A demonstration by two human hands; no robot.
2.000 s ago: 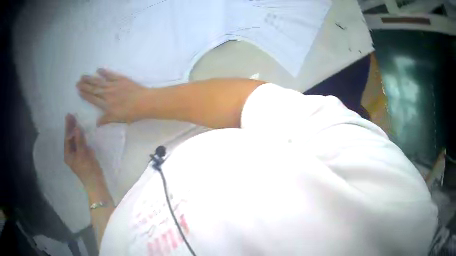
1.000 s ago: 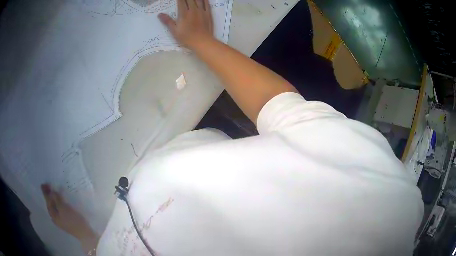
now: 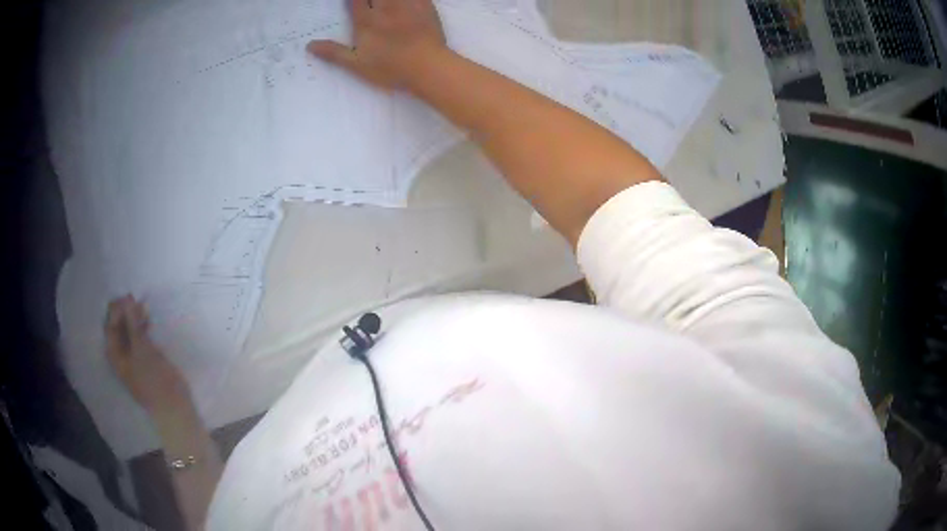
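Observation:
A large white paper pattern (image 3: 208, 124) with thin dark lines and dashed seam lines lies on the pale, stained table covering (image 3: 353, 244). Its curved edge faces me, and one pointed part reaches to the right. My right hand (image 3: 389, 42) lies on the pattern at the top, thumb spread to the left, with nothing seen in it; its fingertips are cut off by the picture's top edge. My left hand (image 3: 140, 347) rests at the pattern's lower left, a bracelet on its wrist. It is slightly blurred, and I cannot tell if it holds anything.
A small pale chip (image 3: 538, 221) lies beside my right forearm. Short dark marks show on the covering at the right. Beyond the table's right edge are green floor (image 3: 846, 228) and a wire rack (image 3: 883, 47). A clipped black microphone (image 3: 363, 330) hangs on my white shirt.
The view has swung to the right and back. Compared with the earliest frame, my right hand has moved from the pattern's left part up to the top. My left hand stays at the lower left.

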